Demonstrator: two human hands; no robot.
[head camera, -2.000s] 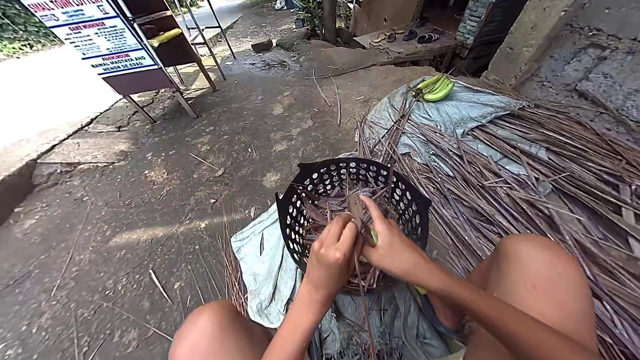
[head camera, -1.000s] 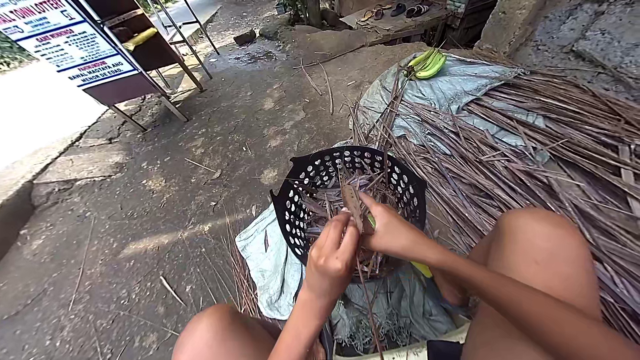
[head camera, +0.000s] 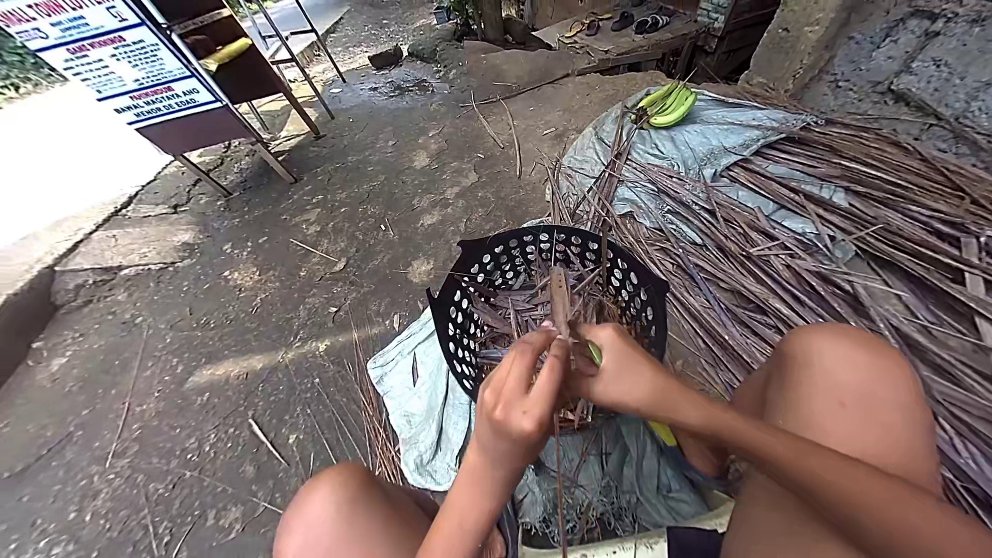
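Over a black perforated plastic basket, my left hand pinches a dry brown palm leaf strip between thumb and fingers. My right hand closes around the same strip just beside it, with a small green piece showing at its fingers; what that piece belongs to is hidden. A thin midrib hangs down below the hands. Short cut leaf pieces lie in the basket.
Long dried palm leaves are heaped at the right, partly over a pale woven sack bearing green bananas. Thin midribs lie left of the basket. A signboard stands at the upper left, slippers at the top.
Both hands stay together over the basket. The leaf strip stands up more plainly above the fingers than two seconds ago.
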